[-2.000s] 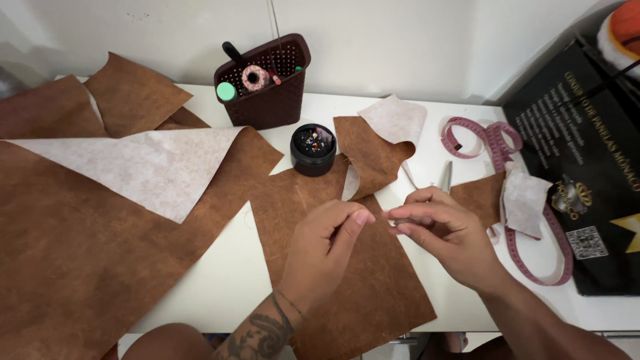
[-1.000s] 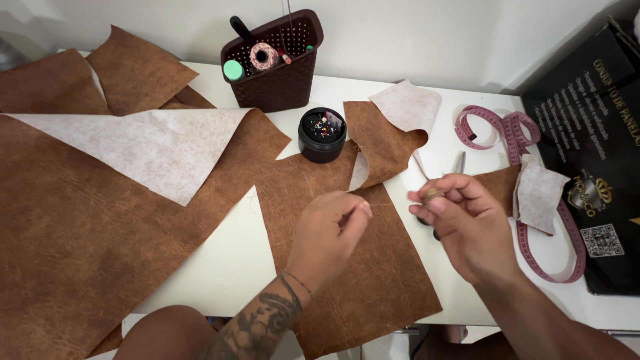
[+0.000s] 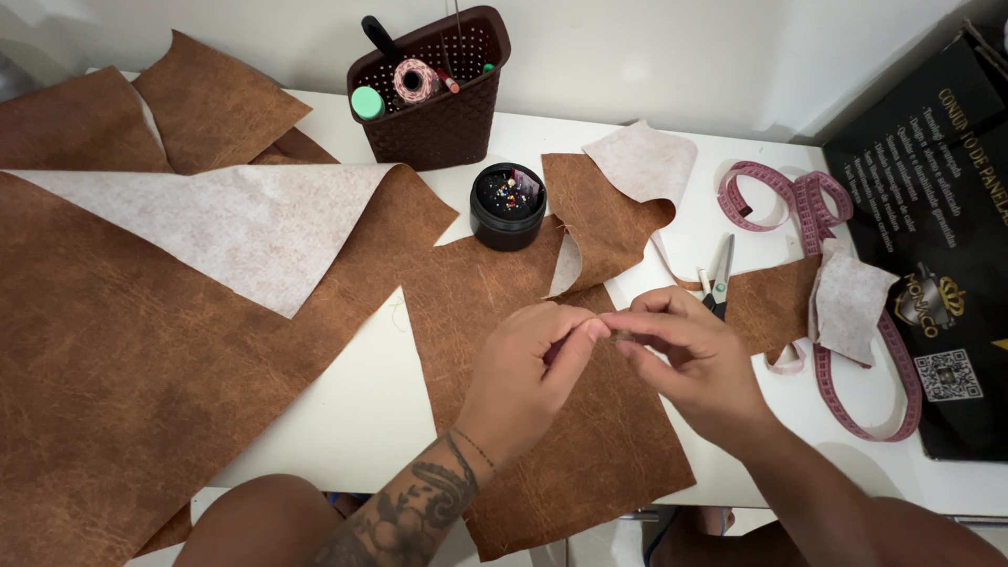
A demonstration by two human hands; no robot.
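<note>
Over a brown leather-like panel [image 3: 583,441], my left hand [image 3: 535,362] and my right hand [image 3: 685,354] meet at the fingertips. The left thumb and forefinger are pinched on what seems to be a fine thread, barely visible. Between the fingers of my right hand is a small thin item, mostly hidden, that I cannot make out. Behind the hands stands a round black jar [image 3: 508,209] with small colourful bits in it. Black-handled scissors [image 3: 722,272] lie just beyond my right hand, beside a small brown piece [image 3: 768,303].
A dark woven-pattern plastic basket [image 3: 433,130] holds a thread spool [image 3: 415,80] and a green-capped container [image 3: 368,102]. Large brown material [image 3: 197,331] covers the left, its pale backing folded up. A pink tape measure [image 3: 811,205] curls at right by a black printed box [image 3: 937,236].
My hands were apart in both earlier frames; their fingertips now touch. The right hand has come left toward the left hand since one second ago.
</note>
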